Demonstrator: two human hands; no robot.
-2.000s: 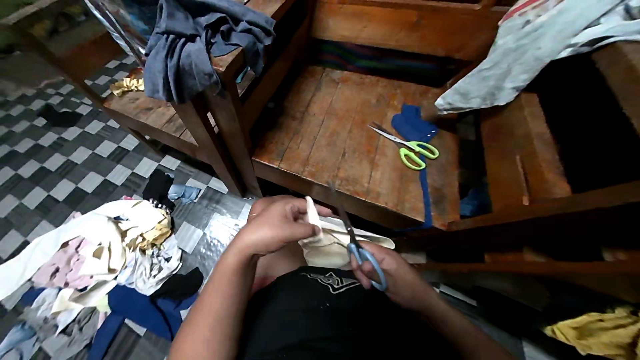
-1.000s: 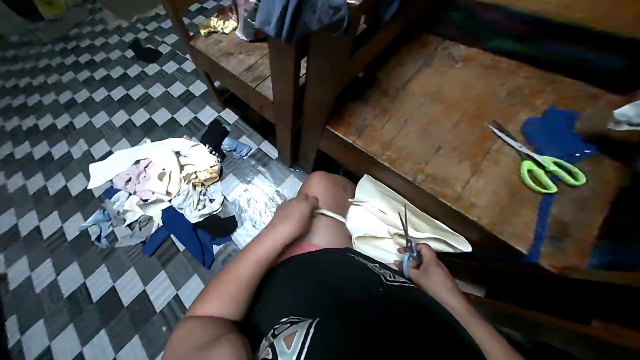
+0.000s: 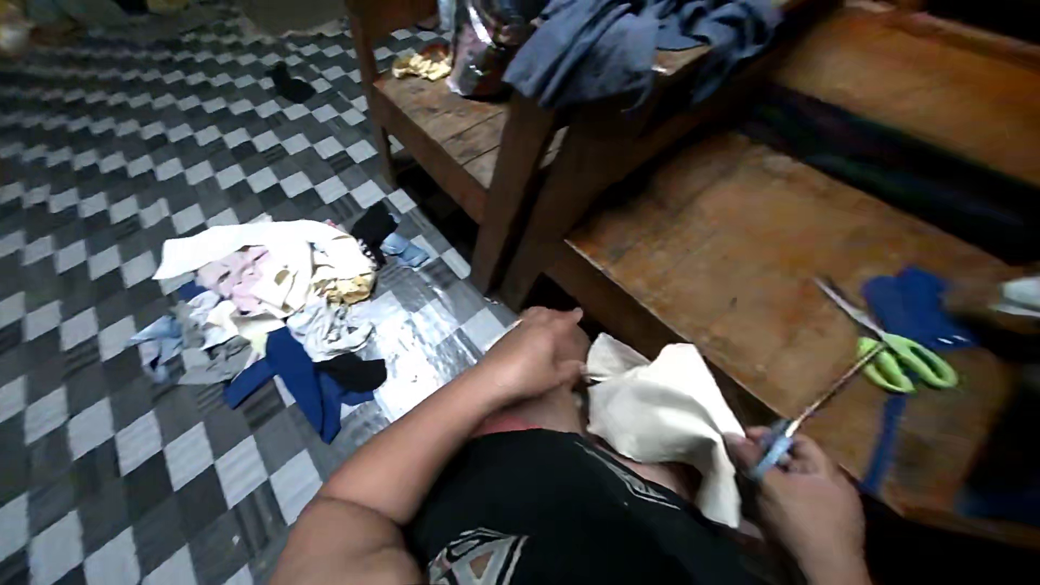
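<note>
Cream fabric lies over my lap between my two hands. My left hand has its fingers closed at the fabric's left end, pinching it. In my right hand are scissors with blue-grey handles; their blades point up and right, toward the wooden seat, and look closed. The right fingers also touch the fabric's right edge. On the seat, scissors with lime-green handles lie partly against a piece of blue fabric.
A wooden bench seat stands to the right. Left of my lap, a pile of mixed cloth scraps lies on the checkered floor. Grey cloth hangs over the bench arm, and a black scrap lies farther off.
The scissors in my right hand have turned; their blades pointed up beside the cream fabric and now point right over the bench edge. The fabric, spread flatter a second ago, is bunched and lifted.
</note>
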